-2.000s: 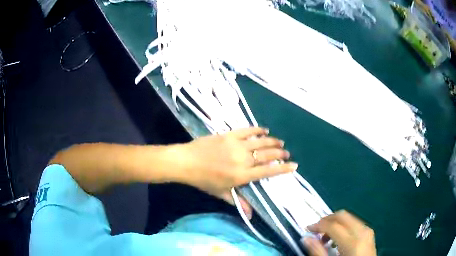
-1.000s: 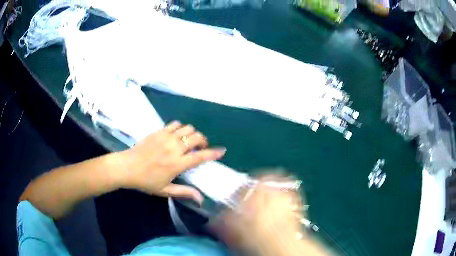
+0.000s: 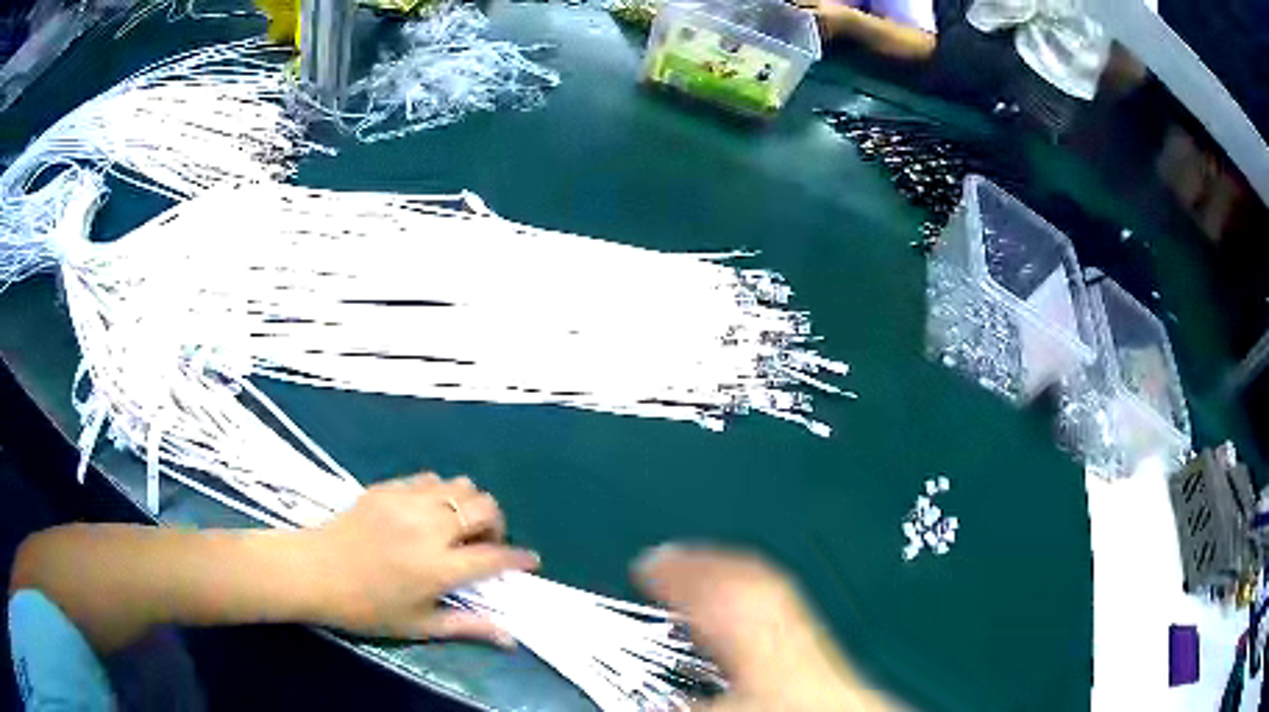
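White cables [image 3: 487,320] lie in a wide pile across the green table, their silvery ends fanned to the right. A smaller group of white cables [image 3: 564,626] runs from the left tangle to the near table edge. My left hand [image 3: 425,556] rests over this group and grips it, thumb on the near side. My right hand [image 3: 745,626] is blurred at the tips of the group; whether it holds any is unclear. A little heap of small white pieces [image 3: 930,522] lies right of the cables.
Clear plastic bins [image 3: 1009,292] stand at the right, with dark small parts [image 3: 905,160] beyond. A clear tub with green-yellow contents [image 3: 731,63] and crumpled clear wrap [image 3: 452,70] are at the far side. Another person's arm [image 3: 877,31] shows there. A grey metal device [image 3: 1214,522] stands at the right.
The view has swung right and shows more of the far side. My left hand stays on the smaller cable group. The cable tips beside my right hand now lie fanned out.
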